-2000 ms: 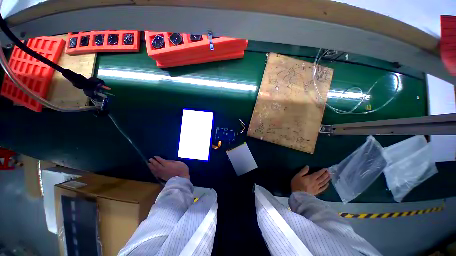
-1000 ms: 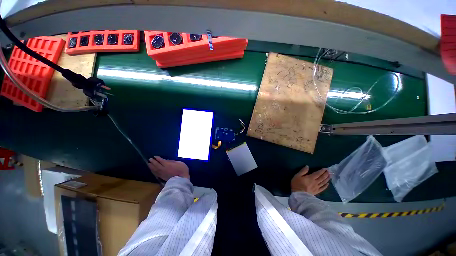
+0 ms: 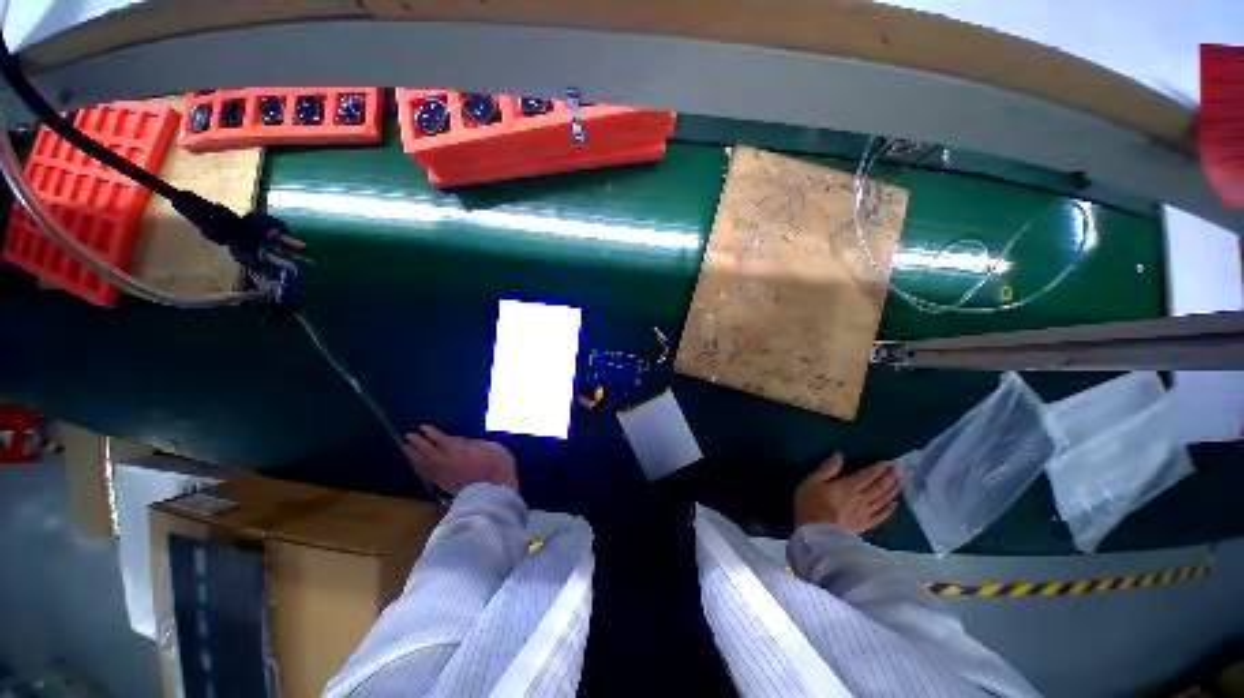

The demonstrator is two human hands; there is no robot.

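The display panel (image 3: 534, 368) lies on the green bench mat, glowing white. The small dark blue circuit board (image 3: 617, 370) lies just right of it, with a yellow-orange tab (image 3: 591, 397) at its lower left and a thin lead (image 3: 662, 345) at its right. A pale flat piece (image 3: 660, 436) lies tilted below the board. My left hand (image 3: 464, 461) rests at the mat's front edge, lower left of the panel; a thin cable (image 3: 348, 376) runs down to it and passes under it. My right hand (image 3: 849, 494) rests palm-down at the front edge, right of the pale piece, fingers apart and empty.
A wooden board (image 3: 794, 280) lies right of the circuit board, with clear tubing (image 3: 941, 303) beyond. Plastic bags (image 3: 980, 461) touch my right fingertips. Orange-red trays (image 3: 546, 150) stand at the back. A metal bar (image 3: 1064, 341) crosses at right. A cardboard box (image 3: 321, 545) stands lower left.
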